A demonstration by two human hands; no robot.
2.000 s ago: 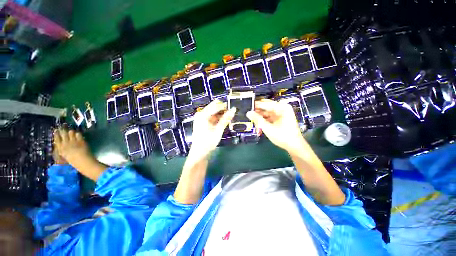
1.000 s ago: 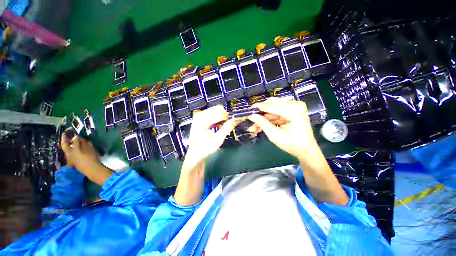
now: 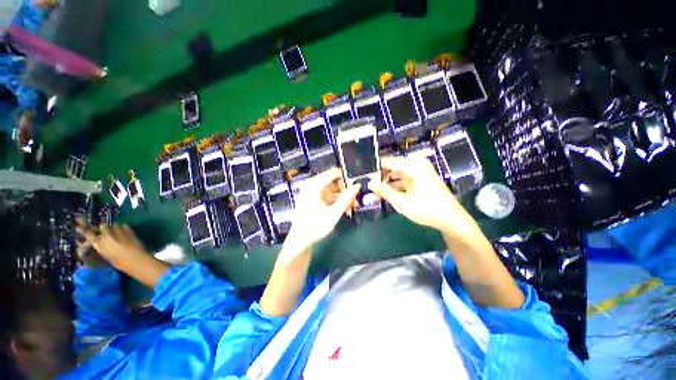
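A display module [image 3: 360,154] with dark glass and a pale border is held up in front of me, its face towards the camera. My left hand [image 3: 320,204] grips its lower left corner and my right hand [image 3: 415,191] its lower right corner, with both thumbs at the bottom edge. Stacked modules [image 3: 401,108] stand in a long slanting row behind it, orange tails along the far side. A shorter front row [image 3: 199,223] is partly hidden by my hands.
Glossy black blister trays [image 3: 615,111] are stacked at the right. A round whitish disc [image 3: 495,201] lies beside them. Loose modules [image 3: 293,62] lie on the green mat [image 3: 141,96] beyond the rows. Another person's hands [image 3: 118,245] work at the left. A pink strip [image 3: 55,53] shows far left.
The module, seen nearly edge-on between my hands a second ago, is now raised with its face showing. My hands hold it lower than two seconds ago. The neighbour's hands have shifted slightly.
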